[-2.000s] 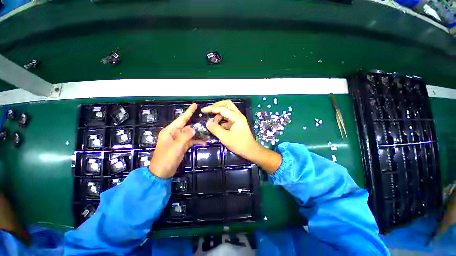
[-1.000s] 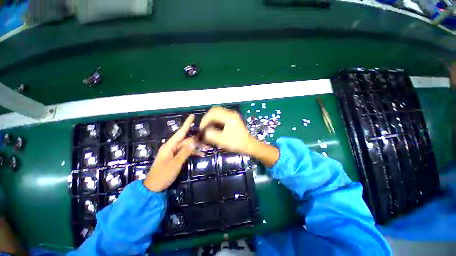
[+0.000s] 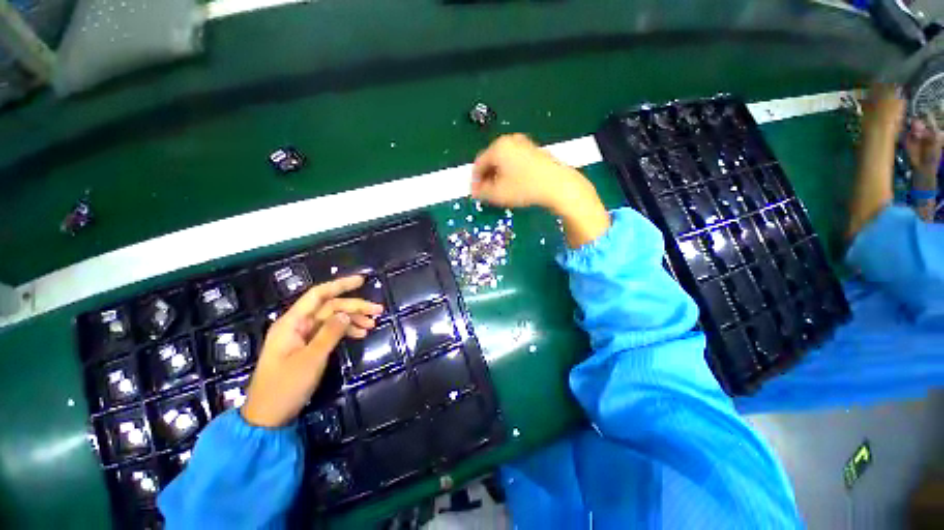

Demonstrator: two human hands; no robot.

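Observation:
The black blister tray [image 3: 378, 399] lies in front of me, tilted in view. Small dark modules with pale tops [image 3: 230, 347] sit in its left pockets; several right pockets hold none. My left hand [image 3: 300, 347] is over the tray's middle, fingers loosely bent and apart, with nothing visible in them. My right hand [image 3: 523, 174] is over the white edge rail beside the belt, fingers curled down and blurred; whether it holds anything is hidden. A loose pile of tiny silvery pieces [image 3: 479, 252] lies right of the tray, below my right hand.
Three dark modules lie spaced along the green belt [image 3: 373, 114], one [image 3: 481, 114] just beyond my right hand. Stacked black trays [image 3: 714, 223] stand at the right. Another person's blue sleeve [image 3: 901, 248] and hands are at the far right. A grey object [image 3: 129, 41] is at top left.
My hands have come apart: the right moved from beside the left out to the white rail. The module between them no longer shows. The view has turned right, showing more of the neighbour.

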